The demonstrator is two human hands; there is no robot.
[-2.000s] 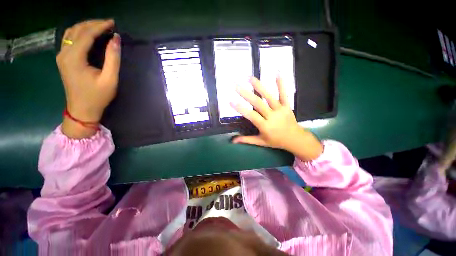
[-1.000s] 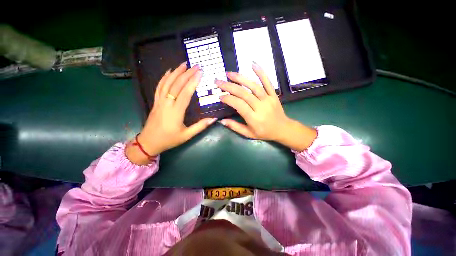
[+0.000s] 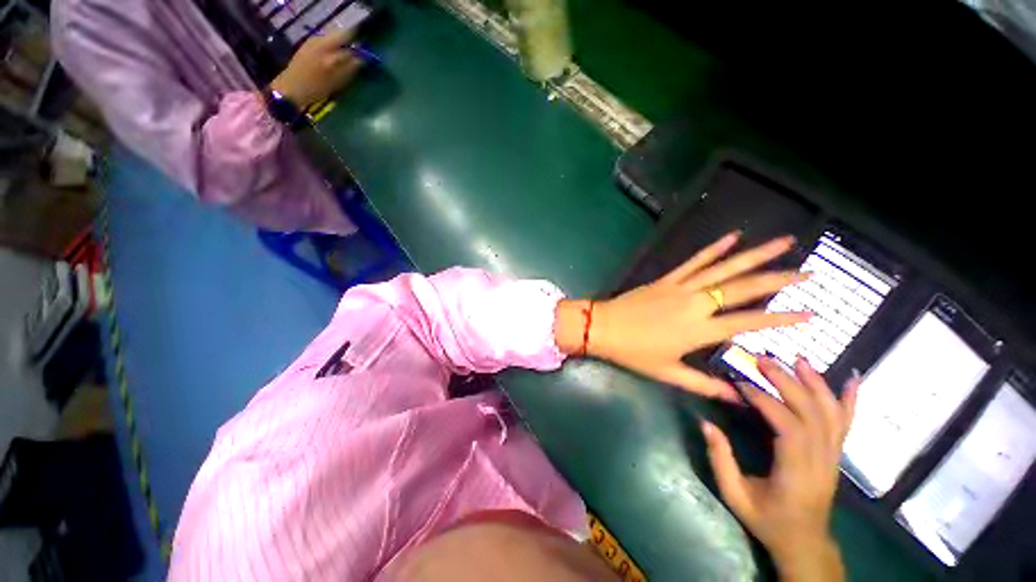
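Note:
Three smartphones lie side by side in a black phone tray point(image 3: 727, 210) at the right. The near smartphone point(image 3: 835, 298) shows a white screen with lines and an orange patch at its lower end. The middle smartphone point(image 3: 920, 392) and the far smartphone point(image 3: 977, 477) show white screens. My left hand point(image 3: 682, 318), with a ring and red string bracelet, is spread with fingertips over the near phone. My right hand point(image 3: 790, 455) is spread at that phone's lower end, fingers curved. Neither hand grips anything. Whether the fingertips touch the glass I cannot tell.
A person in a pink smock point(image 3: 227, 136) works at the upper left, one hand point(image 3: 318, 71) by another tray. The green workbench point(image 3: 454, 193) runs diagonally. A yellow-wrapped post point(image 3: 540, 40) and metal rail point(image 3: 602, 105) stand behind. The blue floor point(image 3: 216, 330) lies left.
The view has turned left, so the tray now appears at the right and tilted. An orange patch shows on the near phone. My left hand has spread further over that phone; the coworker has come into view.

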